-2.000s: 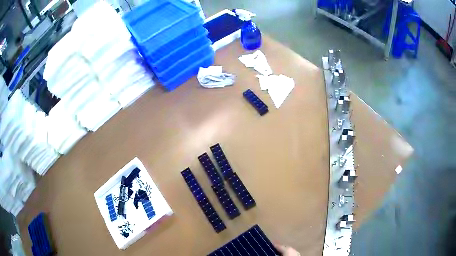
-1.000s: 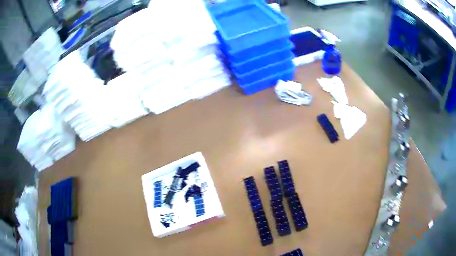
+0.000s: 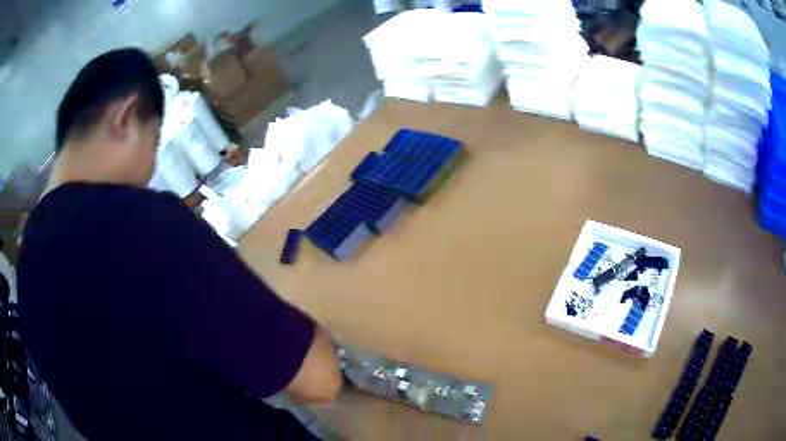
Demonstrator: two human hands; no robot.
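Observation:
Neither of my hands is in the picture. Several dark blue cut cell strips lie side by side on the brown table at the lower right, cut off by the bottom edge. A white foam box left of them holds loose blue and black pieces. Stacks of cut cells stand in stepped blocks at the upper left of the table. A small cell piece lies beside them. A silver fixture bar lies near the bottom centre. A tiny dark edge shows at the bottom.
A person in dark clothes stands at the left, an arm at the fixture bar. White foam piles line the far table edge, more white sheets the left edge. Blue trays show at the right rim. Cardboard boxes are on the floor behind.
The view has swung left. The other person, the full cell stacks and another fixture bar have come into view; the spray bottle, wipes and long right bar have left it. My fingers, seen earlier, are gone.

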